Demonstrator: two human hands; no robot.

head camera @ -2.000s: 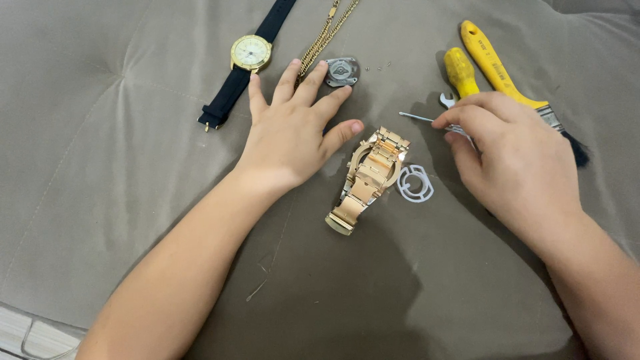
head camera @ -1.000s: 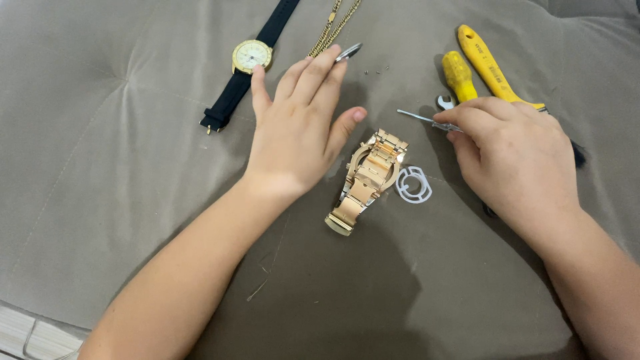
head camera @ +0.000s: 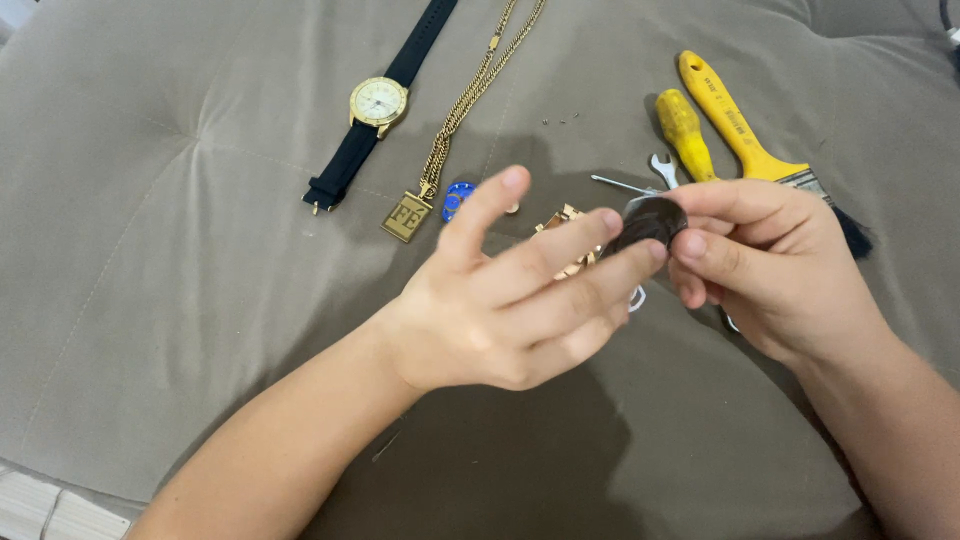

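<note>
A dark, round metal watch case back is held up between my two hands. My right hand pinches its right edge between thumb and fingers, and a thin screwdriver sticks out leftward by that hand; its handle is hidden. My left hand has fingertips on the left side of the case back, with the index finger and thumb spread. Behind the left fingers lies a gold-coloured metal watch, mostly covered. Part of a white plastic ring shows below it. A blue round watch part lies beyond my left hand.
On the grey tufted fabric lie a gold watch with black strap, a gold chain with rectangular pendant and tiny screws. At the right are a yellow-handled tool, an open-end wrench and a yellow paintbrush.
The case back lay under my left fingertips, was lifted, and is now between both hands over the metal watch. My left hand has moved right and nearer, uncovering the pendant and blue part.
</note>
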